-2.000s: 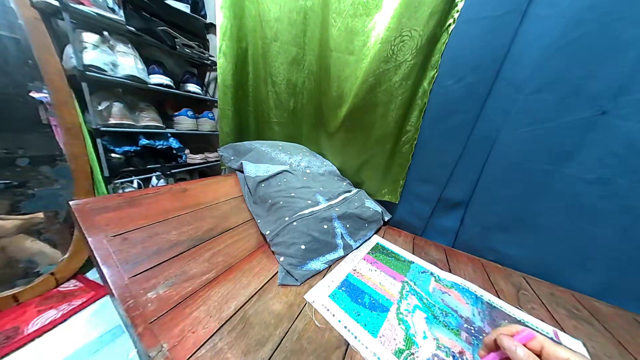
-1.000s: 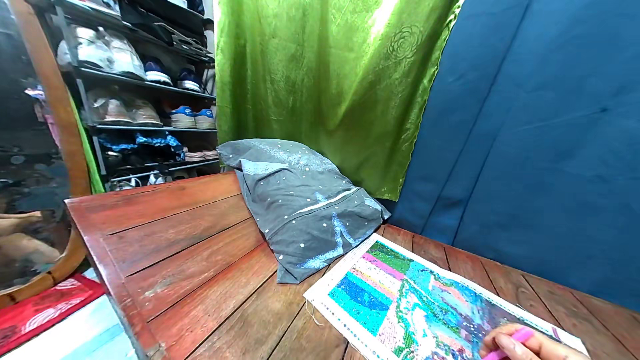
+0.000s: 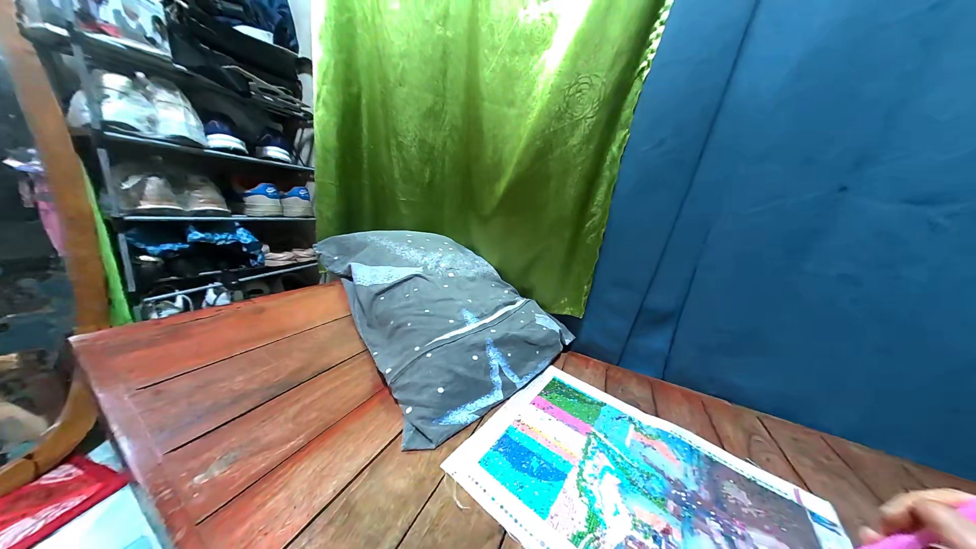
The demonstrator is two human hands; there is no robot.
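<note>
A diamond painting canvas (image 3: 610, 473) with a white border lies on the wooden platform, its lower part cut off by the frame edge. At the bottom right corner, my right hand (image 3: 926, 518) has its fingers closed around a pink object (image 3: 907, 540), whose full shape is out of frame. The hand is just off the canvas's right end. My left hand is not in view. A grey pillow (image 3: 457, 343) with white dots and pale blue star shapes touches or nearly touches the canvas's upper left edge.
The platform of reddish planks (image 3: 259, 404) ends at the left. Beyond it stand a shoe rack (image 3: 213, 217) with several shoes, a wood-framed mirror (image 3: 76, 229) and a red cloth (image 3: 61, 499) lower down. Behind hang a green curtain (image 3: 473, 137) and a blue fabric covering (image 3: 801, 229).
My right hand has moved to the right, from over the canvas's right part to beyond its end, with the pink object still in it. Canvas and pillow have stayed put.
</note>
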